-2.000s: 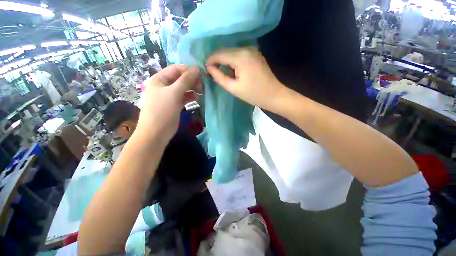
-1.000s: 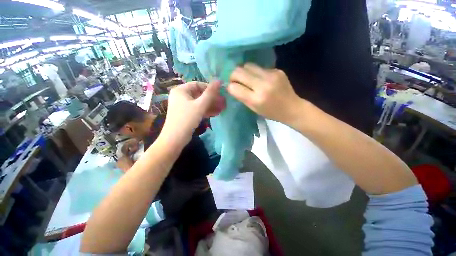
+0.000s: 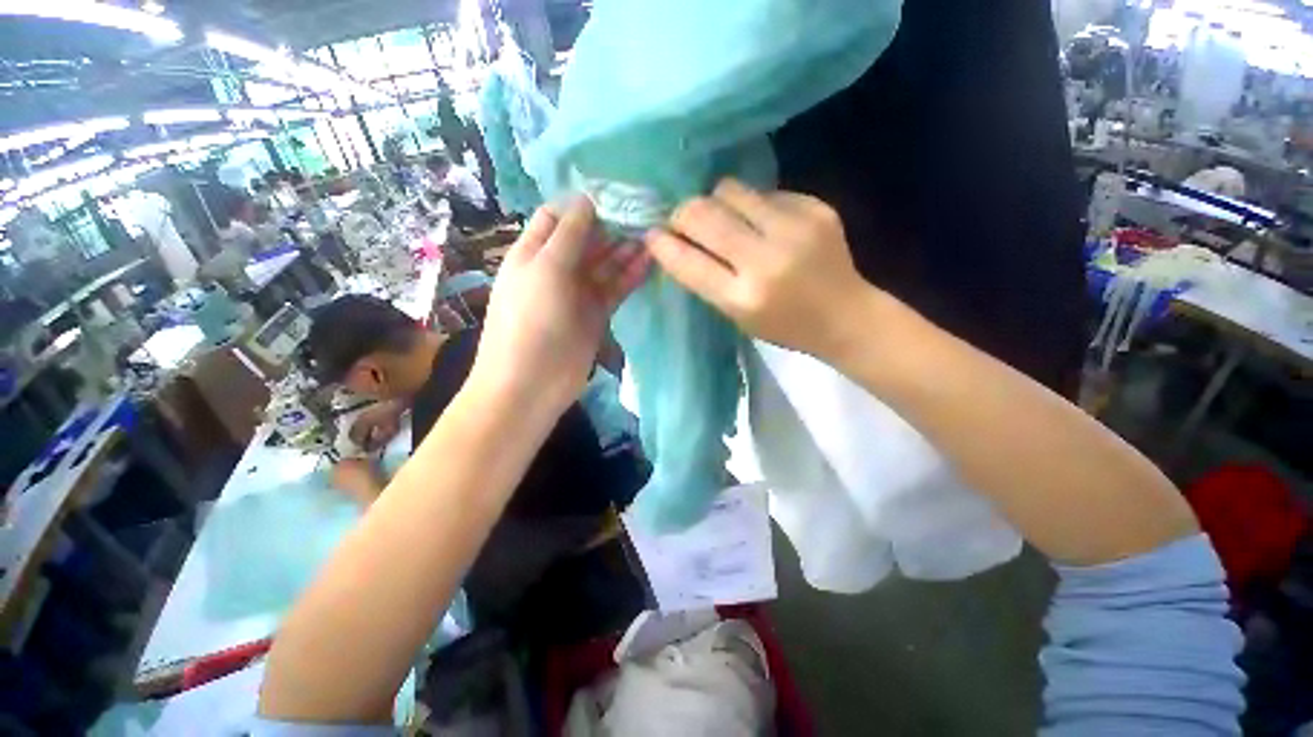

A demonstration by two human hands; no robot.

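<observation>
The sheer turquoise garment hangs at eye level in front of me, gathered at its middle, with a narrow tail hanging below. My left hand pinches the garment at the left of a pale gathered band. My right hand pinches it at the right of the same band. The fingertips of both hands are close together. A paper sheet with writing hangs below the garment's lower end. White cloth hangs behind it to the right.
A black hanging surface stands behind the garment. A person in dark clothes sits at a sewing table on the left, with mint fabric on it. Off-white fabric lies in a red bin. Another table stands at right.
My hands and the garment have shifted a little to the left since a second ago. The pale gathered band now shows above my fingertips. The paper has swung slightly to the right.
</observation>
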